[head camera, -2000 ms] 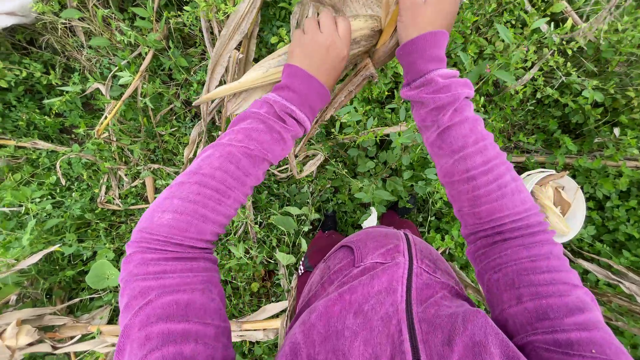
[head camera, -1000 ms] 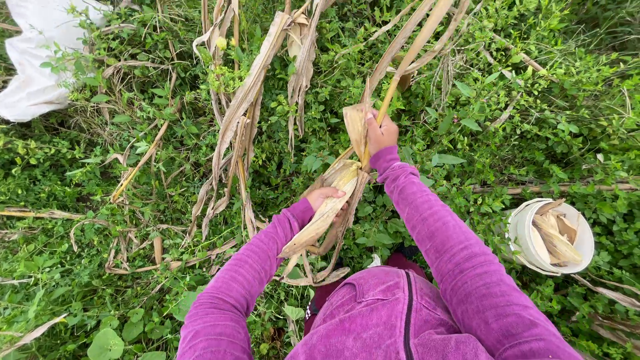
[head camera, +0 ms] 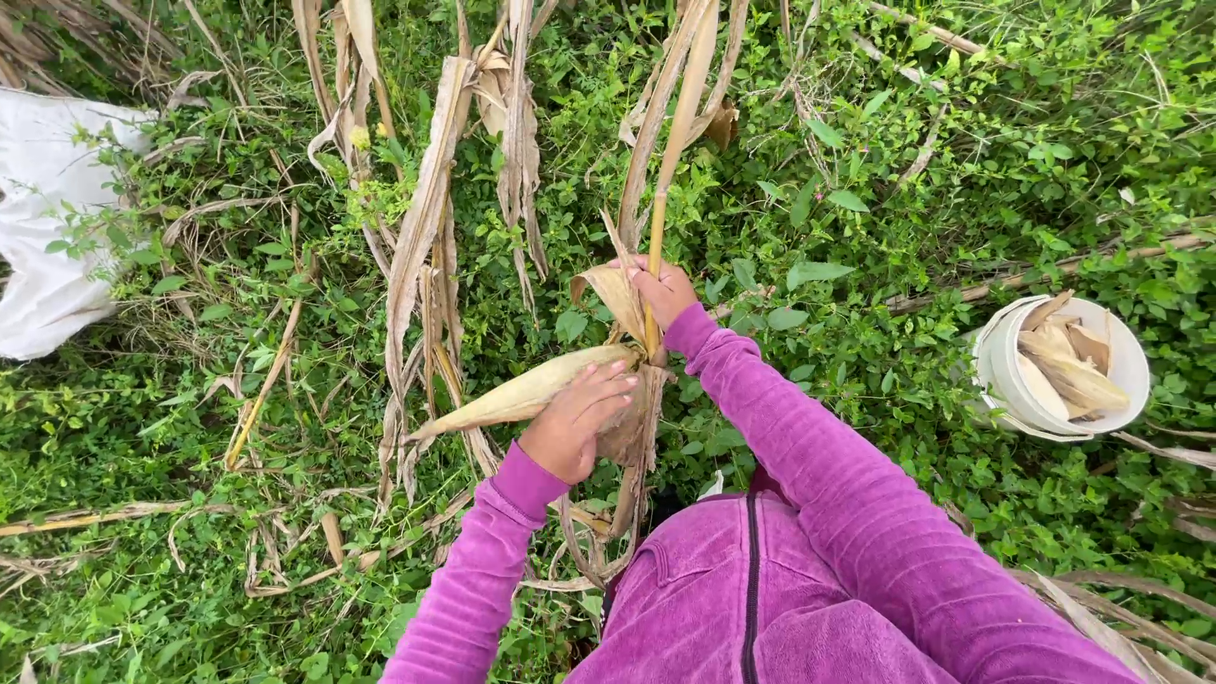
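Note:
A dry yellow-brown corn stalk (head camera: 657, 223) runs down into my right hand (head camera: 662, 290), whose fingers are closed around it. Just below, an ear of corn in its pale dry husk (head camera: 513, 388) juts out to the left from the stalk. My left hand (head camera: 581, 418) lies against the ear near its base, fingers extended and fairly straight; its palm side is hidden. Dry leaves (head camera: 638, 437) hang beneath the ear, partly behind my left hand.
At the right stands a white plastic bucket (head camera: 997, 366) holding several husk-covered ears (head camera: 1073, 366). A white sack (head camera: 57, 218) lies at the upper left. Dry stalks and leaves (head camera: 423, 218) hang left of my hands, over low green weeds (head camera: 855, 285).
My left hand was around the ear and is now laid on it with fingers extended. The ear now points left rather than down-left. My right hand remains on the stalk.

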